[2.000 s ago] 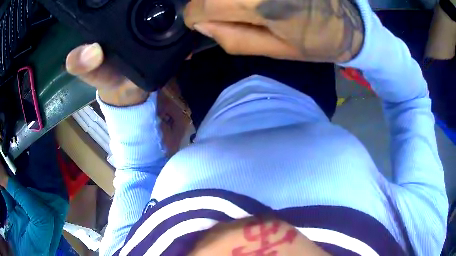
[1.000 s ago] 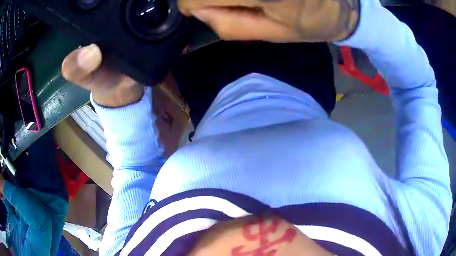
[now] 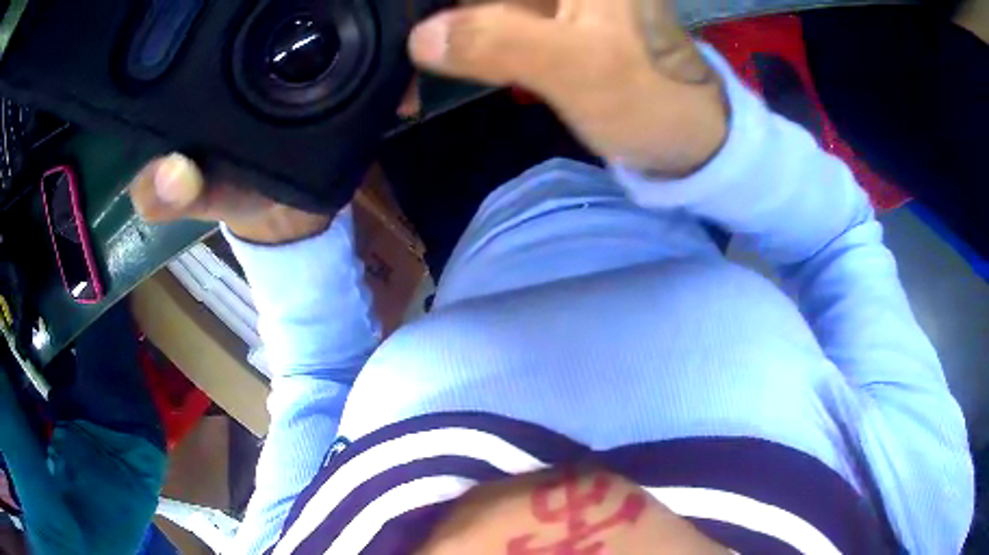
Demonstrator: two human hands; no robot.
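Observation:
A black video player (image 3: 163, 103) is held above the bench edge at the upper left, its speaker side facing me and its top cut off by the picture's edge. It shows a long oval recess and a round ring with a glossy speaker centre cap (image 3: 303, 51). My left hand (image 3: 233, 206) grips its lower edge, thumb in view, other fingers hidden behind it. My right hand (image 3: 586, 76) is at the player's right side, fingers partly cut off by the top edge. I see nothing in it; whether its fingertip touches the player is unclear.
A smartphone with a pink-red rim (image 3: 73, 233) lies on the dark green bench (image 3: 136, 244) at the left. Cardboard (image 3: 201, 352) with white strips is below. A person's teal sleeve (image 3: 103, 477) is at the lower left. A red stool (image 3: 759, 65) is at the upper right.
The player has shifted lower in the picture, showing more of its oval recess. My right hand has turned and its fingers have spread. The teal sleeve has moved slightly.

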